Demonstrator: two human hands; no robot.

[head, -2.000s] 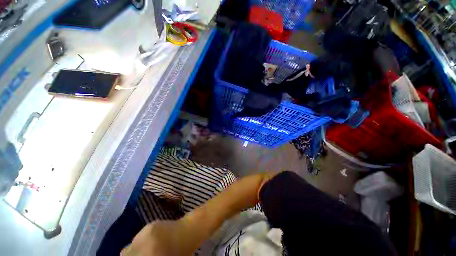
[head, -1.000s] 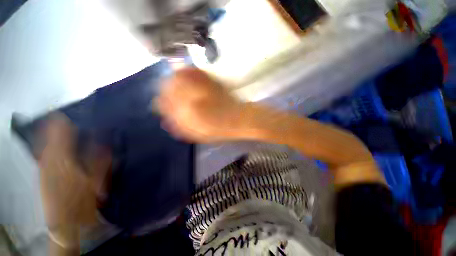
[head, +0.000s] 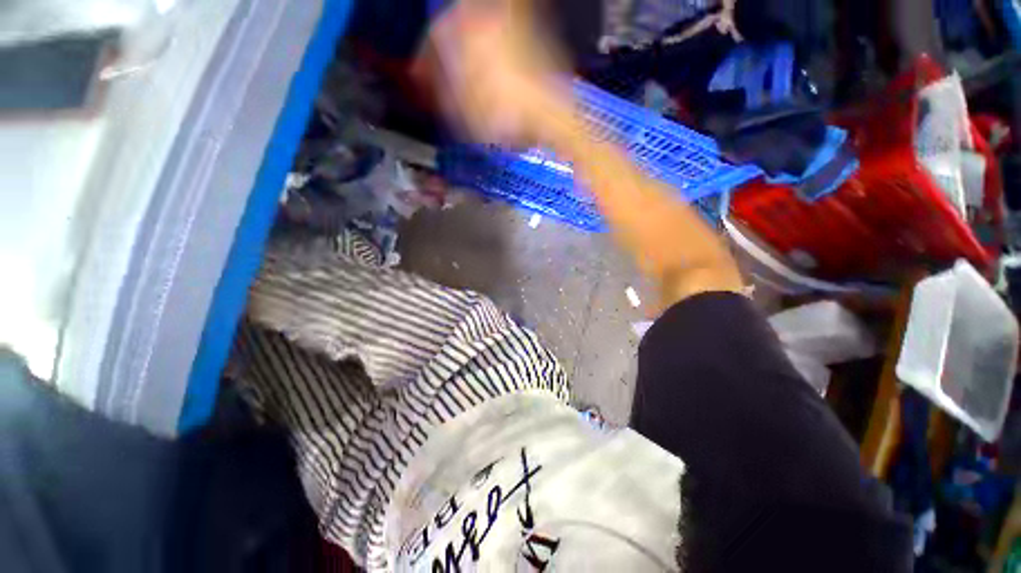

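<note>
My right hand is at the top of the view, blurred, over the near left part of a blue plastic basket. Whether its fingers hold anything cannot be told. Dark cloth lies in and around the basket. A large dark navy fabric panel lies at the bottom left, over the table corner and towards my lap. My left hand is not in view.
The white machine table with its blue edge is at the left, a dark phone at its top. A red basket and a small white basket are at the right. Striped cloth covers my lap.
The view has swung right, away from the needle area. My right hand has left the navy panel on the table and moved out over the blue basket. My left hand has gone out of view.
</note>
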